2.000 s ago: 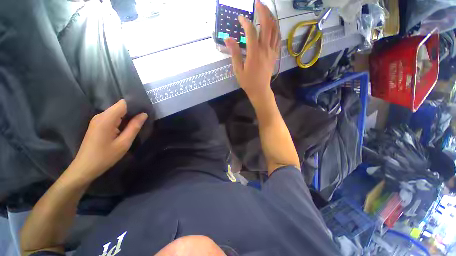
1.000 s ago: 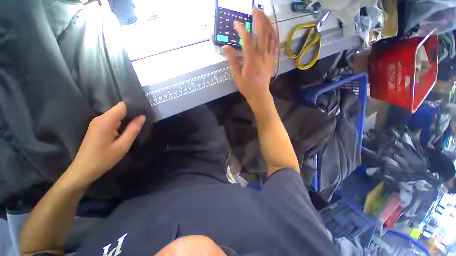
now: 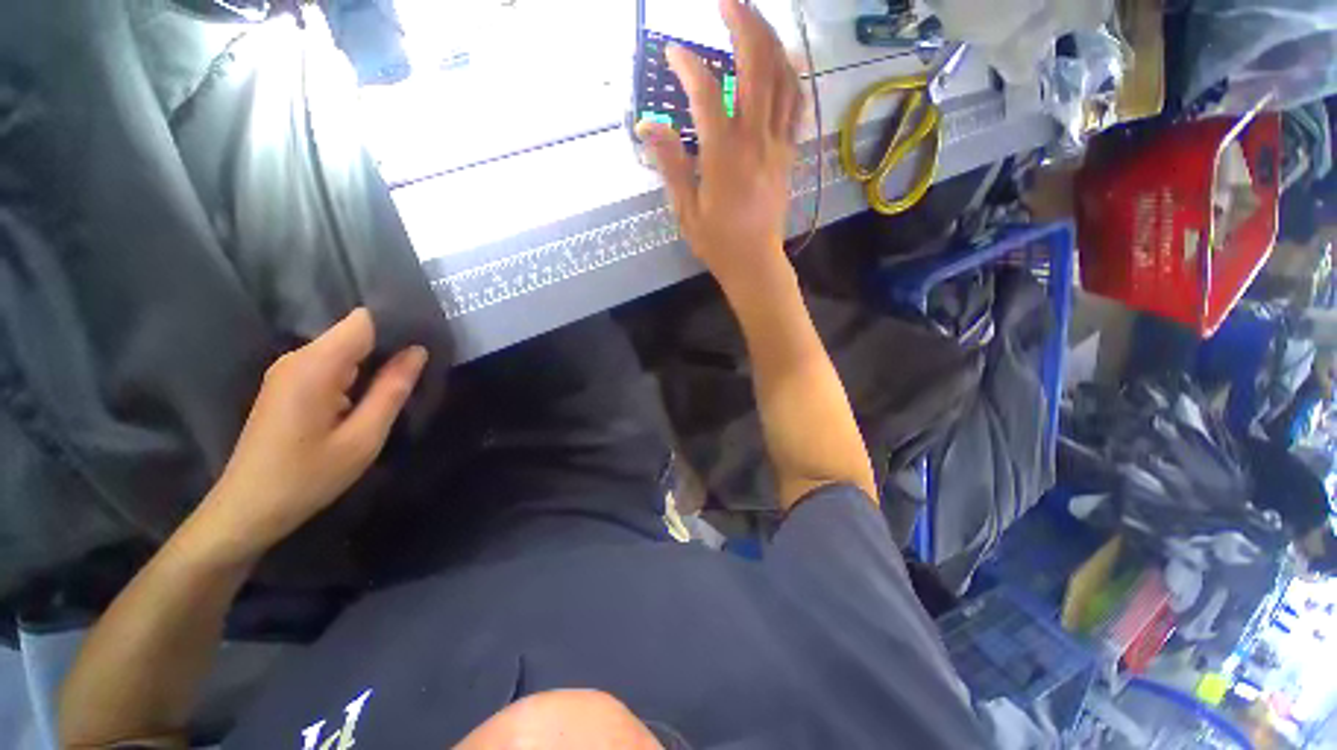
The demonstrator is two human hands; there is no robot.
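Observation:
A smartphone lies on the white table at top centre, its dark screen showing a keypad with green keys. My right hand is over its right and lower part, fingers spread, holding nothing; whether a fingertip touches the screen cannot be told. My left hand holds the near edge of the dark grey garment piece between thumb and fingers, at the table's front edge. The garment drapes over the table's left side and down towards the lap. Bright glare covers its top part.
Yellow-handled scissors lie on the table right of the phone. A printed ruler runs along the front edge. A thin cord curves beside my right hand. A blue frame holding dark cloth and a red basket stand at right.
My right hand has shifted slightly left and its fingers have moved over the phone's keypad. My left hand keeps its hold on the garment. The view has shifted slightly.

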